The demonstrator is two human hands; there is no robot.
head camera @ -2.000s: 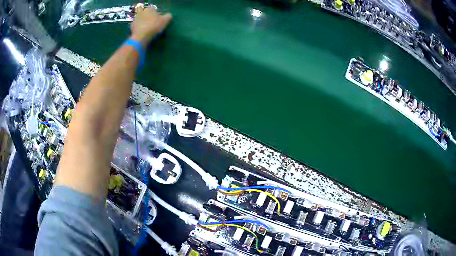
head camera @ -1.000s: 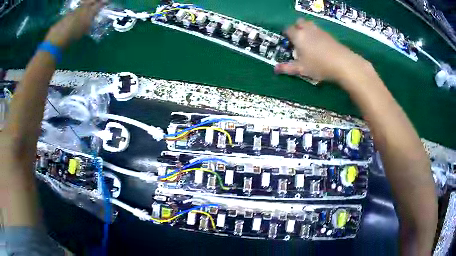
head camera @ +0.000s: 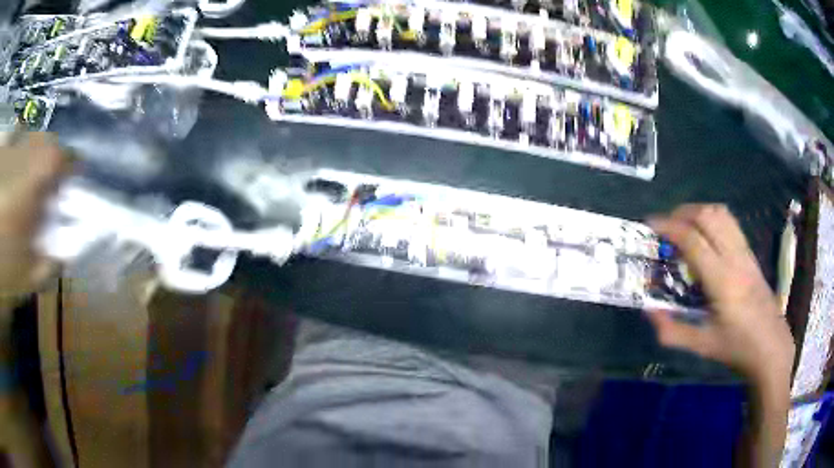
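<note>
A power strip housing (head camera: 512, 251) with its board, blurred and overexposed, lies lengthwise before me near the bench's front edge. Blue and yellow-green wires (head camera: 389, 206) show at its left end. My right hand (head camera: 722, 283) grips its right end, fingers above and thumb below. A white power cord (head camera: 261, 239) leaves the left end beside a round white plug (head camera: 197, 247). My left hand (head camera: 32, 206), blurred and cut off by the left edge, holds the bagged cord bundle (head camera: 82, 224).
Similar open strips (head camera: 457, 110) lie in rows beyond, with white cords to their left. More boards (head camera: 101, 46) are at the upper left. A cardboard box (head camera: 183, 366) is lower left, a blue crate (head camera: 668, 425) lower right. A bagged cord (head camera: 722, 78) lies upper right.
The strip between my hands has come from the green mat beyond the row to the near side of it. Both hands moved with it. The view has tilted down toward my lap.
</note>
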